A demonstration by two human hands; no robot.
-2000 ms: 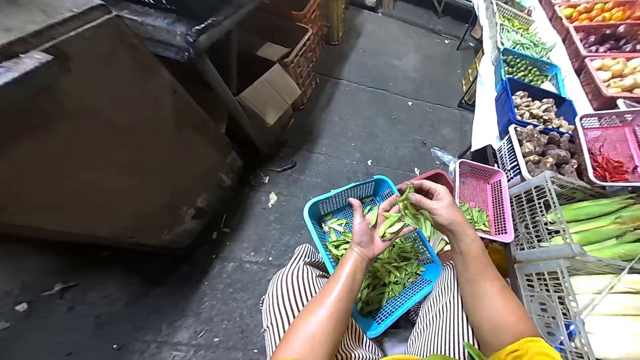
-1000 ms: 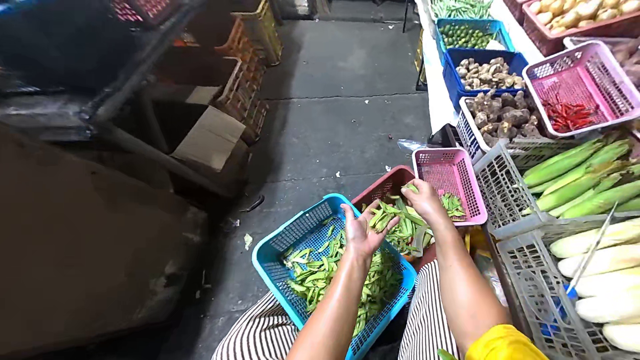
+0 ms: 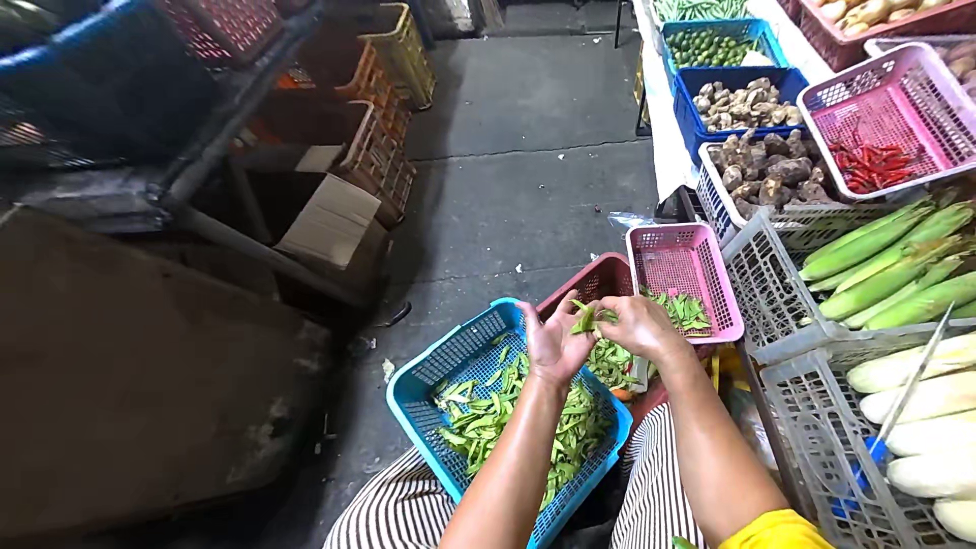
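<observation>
My left hand (image 3: 558, 343) is palm up above a blue plastic basket (image 3: 427, 415), its fingers spread, with green pods (image 3: 583, 316) at its fingertips. My right hand (image 3: 637, 324) pinches those pods between thumb and fingers. Flat green bean pods (image 3: 488, 419) fill much of the blue basket, which rests by my lap in striped trousers. Behind my hands stands a dark red basket (image 3: 591, 278) with more pods (image 3: 610, 362). A pink basket (image 3: 724, 286) with a small pile of pods (image 3: 686, 311) sits just right of it.
To the right are crates of corn in husks (image 3: 892, 267), husked white corn (image 3: 930, 396) with a knife (image 3: 915, 374), brown roots (image 3: 774, 171), ginger (image 3: 743, 103) and red chillies (image 3: 869, 164). A cardboard box (image 3: 332, 221) and stacked crates (image 3: 381, 152) stand left, beside a dark table frame (image 3: 229, 91).
Most of the pods held between my hands earlier are gone from them; only a few show now. The view has shifted to the right.
</observation>
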